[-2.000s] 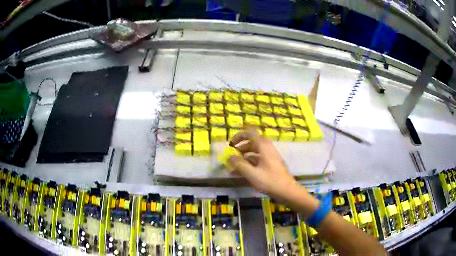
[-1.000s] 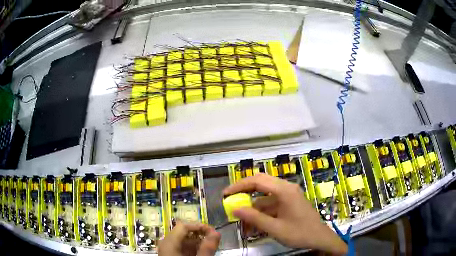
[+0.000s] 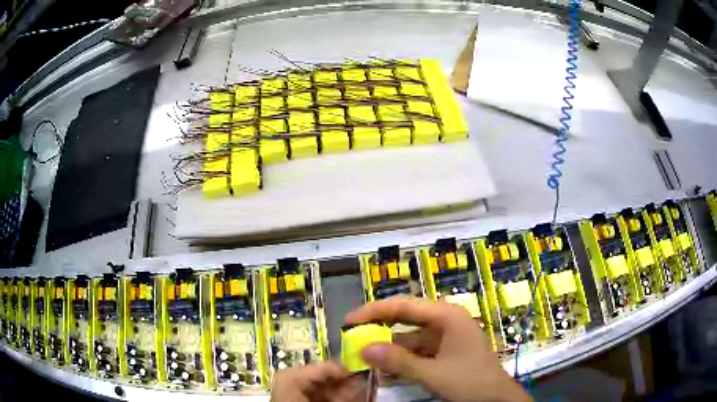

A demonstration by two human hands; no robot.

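My right hand holds a yellow taped transformer between thumb and fingers, over the gap and the edge of a circuit board at the near middle. My left hand is at the bottom edge, partly cut off, its fingertips close under the transformer. Its fingers are bent together; whether they pinch a lead is too blurred to tell. Rows of yellow transformers with thin dark leads stand on a white slab behind the boards.
More boards stand side by side along the curved conveyor rail, with grey gaps between groups. A black mat lies left. A blue coiled cord hangs at the right and crosses the boards. A white sheet and a black slab lie back right.
My right hand has carried the transformer from the slab down to the boards, then slightly lower and left. My left hand has come into view and moved right, close under the transformer.
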